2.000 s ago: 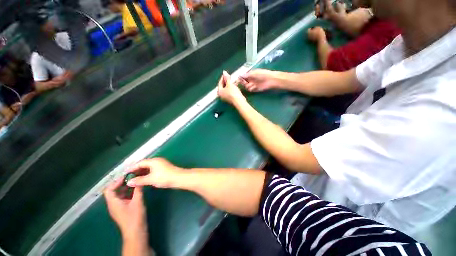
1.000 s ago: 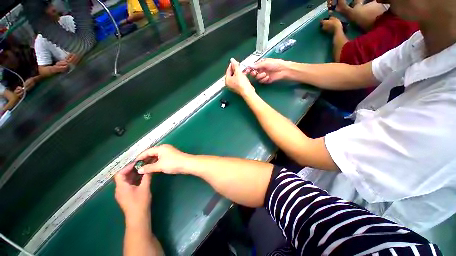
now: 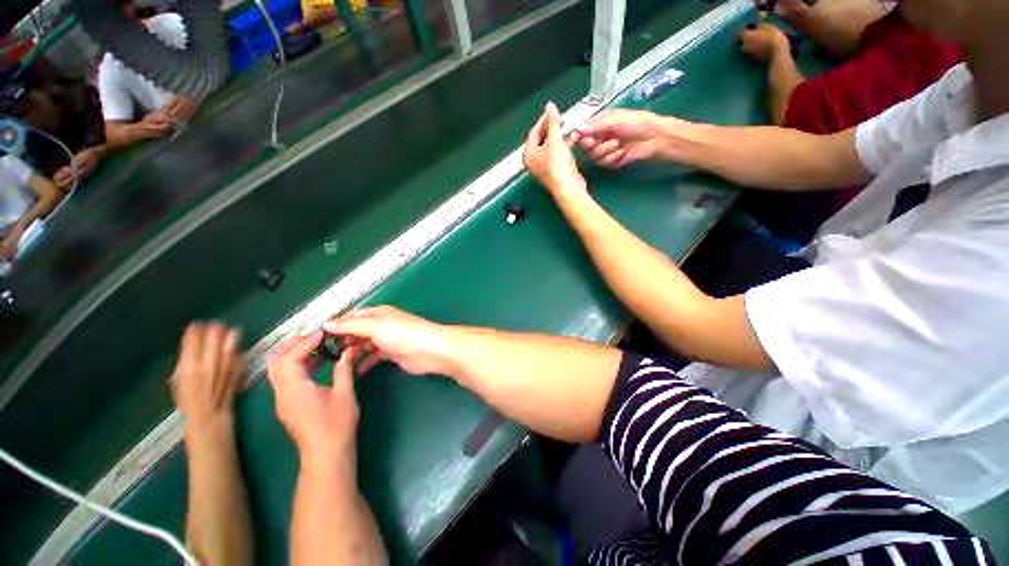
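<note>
My left hand [image 3: 314, 404] and my right hand [image 3: 401, 338] meet over the pale edge rail [image 3: 426, 228]. Their fingertips pinch a small dark piece [image 3: 331, 348], mostly hidden by the fingers. My right arm has a black-and-white striped sleeve. A black subassembly with a white spot [image 3: 513, 213] lies on the green bench, up and to the right of my hands.
Another person's blurred hand [image 3: 208, 370] is over the rail just left of mine. A white-shirted worker's hands [image 3: 586, 149] are at right. The belt [image 3: 382, 221] carries a dark unit [image 3: 271, 278] and a clear bit [image 3: 331, 248]. A white cable [image 3: 100, 506] crosses lower left.
The view has shifted, so the scene sits farther right. My fingers have closed around the piece, hiding its greenish part. Another person's hand has appeared at the left.
</note>
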